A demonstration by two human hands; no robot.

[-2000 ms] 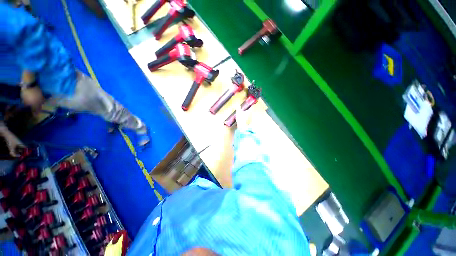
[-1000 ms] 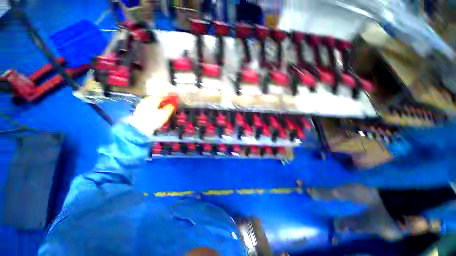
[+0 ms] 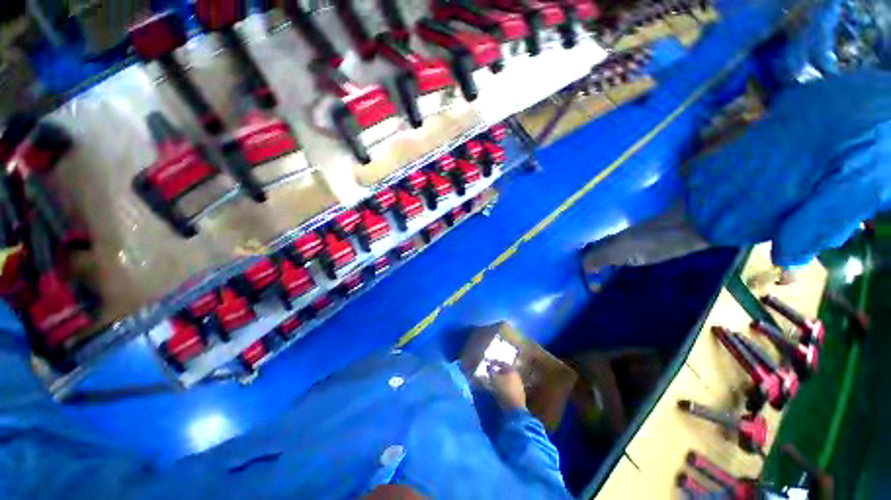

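My right hand (image 3: 508, 384) is low in front of me, over a brown carton (image 3: 549, 379) on the floor beside the bench. Its fingers are on a small white piece (image 3: 499, 355), which looks pinched at its lower edge; fine detail is blurred. My left hand is not in view; only blue sleeve shows at the left edge. Red-and-black tool units (image 3: 366, 109) stand in a row on the rack's upper shelf (image 3: 117, 249), with smaller units (image 3: 296, 278) in tight rows below.
Another person in blue (image 3: 791, 171) leans at the right, a hand near the bench's far end. The bench (image 3: 650, 449) at lower right holds several red-and-black tools (image 3: 747, 361). A blue floor with a yellow line (image 3: 498, 259) runs between rack and bench.
The view has swung from the bench to the rack, then back partly towards the bench. My gloved left hand has left the view. My right hand now shows at the carton with a white piece.
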